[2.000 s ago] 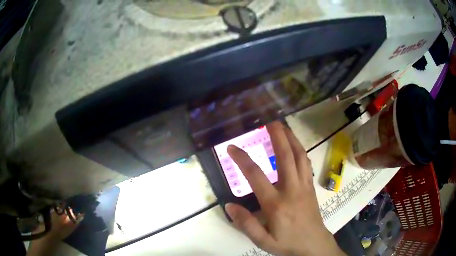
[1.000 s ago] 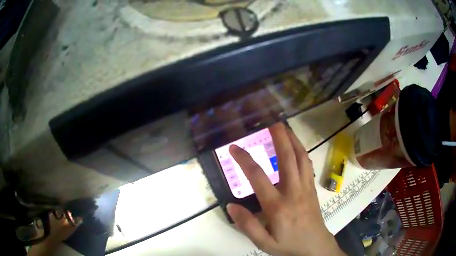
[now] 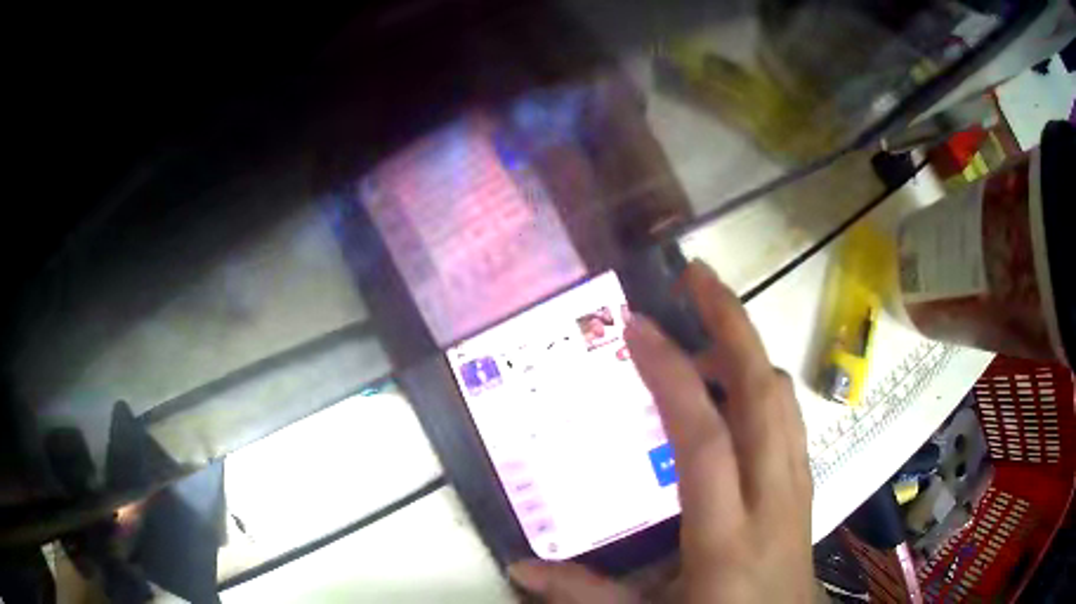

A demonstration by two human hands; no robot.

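A smartphone [image 3: 566, 437] with a bright white-pink screen lies in a dark case or mat on the white machine table. My right hand [image 3: 720, 484] is over its right side, fingertips at the screen's right edge and thumb near the lower left corner; I see no clear grip. A small, blurred patch at the lower left edge looks like part of my left hand [image 3: 73, 580], mostly hidden, beside dark cloth [image 3: 177, 537]. What it does cannot be told.
A dark, blurred machine panel [image 3: 236, 153] looms close above and reflects the phone. At the right are a yellow tool [image 3: 852, 325], a red-brown cup [image 3: 973, 260], a printed ruler [image 3: 903, 395] and a red basket [image 3: 1027, 413] holding bits.
The view has moved closer, so phone and panel look larger. The keyboard screen now shows a mostly white page with small pictures. My right index finger has moved from mid-screen to the right edge.
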